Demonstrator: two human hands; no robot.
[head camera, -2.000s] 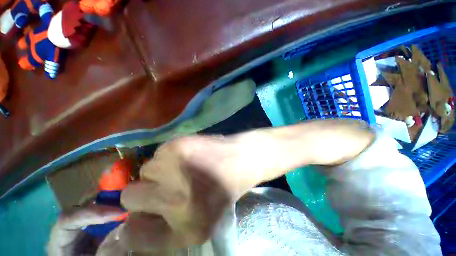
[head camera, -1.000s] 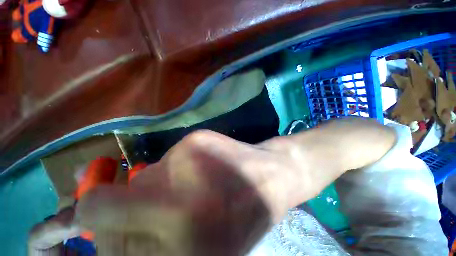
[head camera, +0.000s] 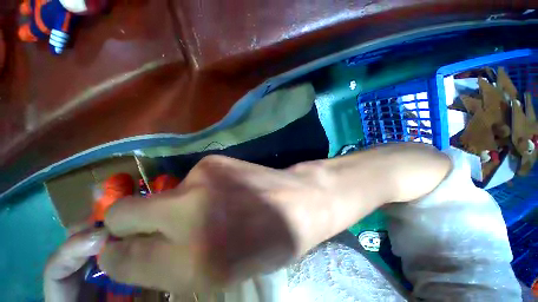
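A plush doll with orange feet and a navy body is at the lower left, below the table edge. My left hand grips it at the bottom left, partly cut off and partly covered. My right hand lies over the doll with its fingertips pinched at the doll's orange part. It hides most of the doll's body. No needle can be made out at my right fingertips. A fine dark curved line, perhaps thread, shows above my right hand.
The red-brown vinyl table spans the top, with a navy-orange doll at its upper left. A cardboard box and black cloth lie below its edge. A blue basket with brown pieces stands at right.
My right hand has shifted left with its fingertips closer to the doll's orange part. The doll is now held farther left. The view has moved, so less of the dolls on the table shows.
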